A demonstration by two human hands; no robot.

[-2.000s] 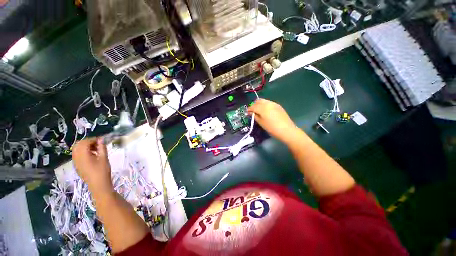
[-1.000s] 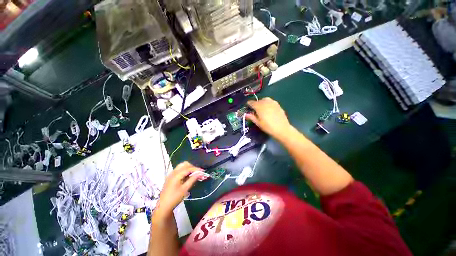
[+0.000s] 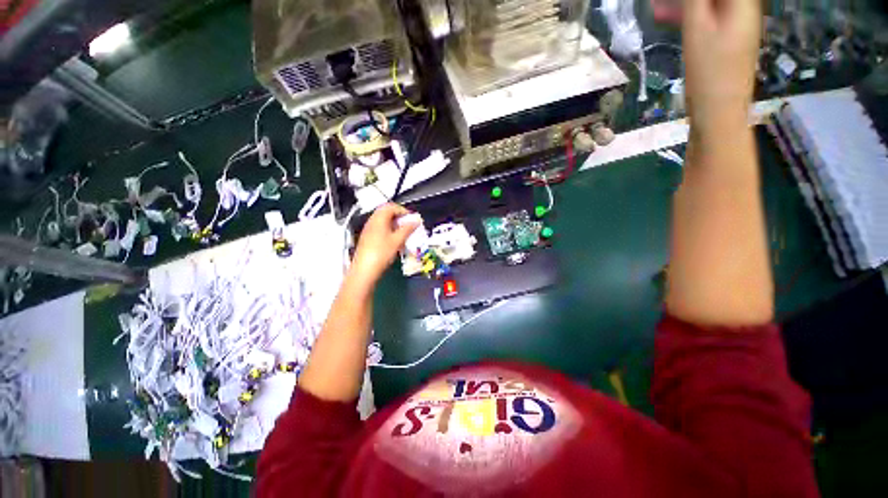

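Note:
My left hand (image 3: 382,241) is at the left side of the black test fixture (image 3: 477,282). Its fingertips pinch a white piece (image 3: 415,236) at the white socket block (image 3: 453,243). A board part with yellow and dark components (image 3: 428,261) sits just below the fingertips. A white cord (image 3: 443,319) lies bundled at the fixture's front edge, by the red spot (image 3: 450,288). The green fixture circuit board (image 3: 511,234) lies between green knobs. My right hand (image 3: 721,12) is raised at the top right, blurred and cut off by the top edge; its grip cannot be made out.
Corded board assemblies (image 3: 214,360) are heaped on a white sheet (image 3: 316,238) at left. More lie along the rear left. A grey metal box (image 3: 331,68) and a pale bench meter (image 3: 536,88) stand behind the fixture. Ridged white trays (image 3: 837,175) are at far right. A white cord bundle (image 3: 621,27) is at top right.
My right hand has moved from the fixture circuit board up to the top right. My left hand has moved from the front left to the socket block. The view has shifted.

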